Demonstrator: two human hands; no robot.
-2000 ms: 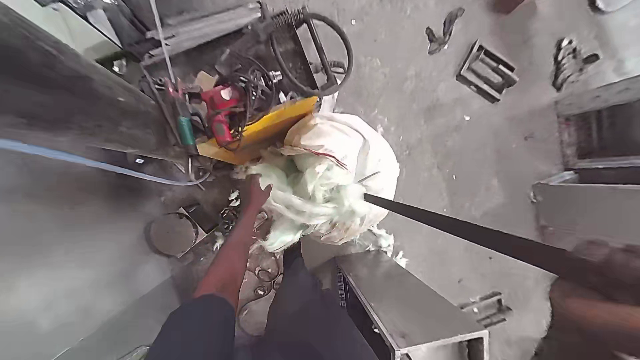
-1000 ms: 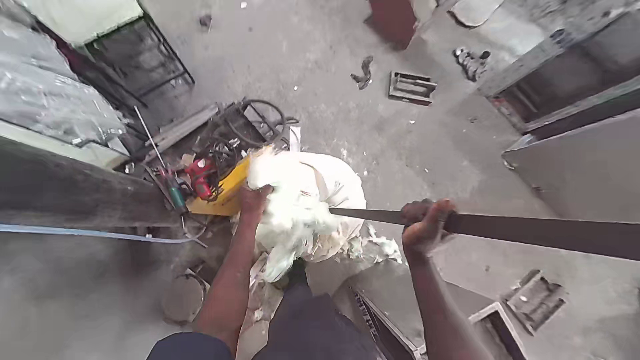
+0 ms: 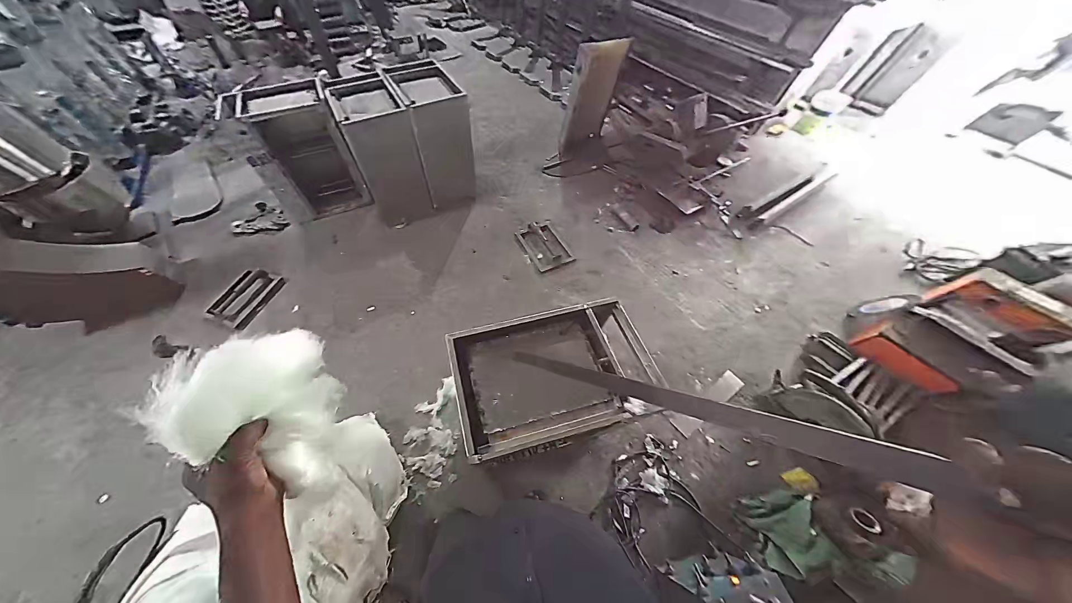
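My left hand (image 3: 243, 469) grips a fluffy wad of pale fibre wool (image 3: 251, 389) at the lower left, above a white sack (image 3: 335, 536) with more of the wool. A long flat dark metal bar (image 3: 712, 406) runs from the lower right, its narrow end over an open rectangular metal frame box (image 3: 544, 377) on the floor. My right hand (image 3: 997, 511) is a blur at the bar's wide end at the right edge; its fingers cannot be made out.
Metal cabinets (image 3: 427, 151) stand at the upper left. Small metal frames (image 3: 544, 247) lie on the floor. Orange-sided equipment (image 3: 909, 356) is at the right, near a green cloth (image 3: 787, 528) and tangled wires (image 3: 662, 494). An upright panel (image 3: 590, 96) stands further back.
The view has swung strongly, bringing the cabinets and orange-sided equipment into sight. My left hand now holds wool raised off the sack. The bar's tip, earlier at the wool, is now apart from it.
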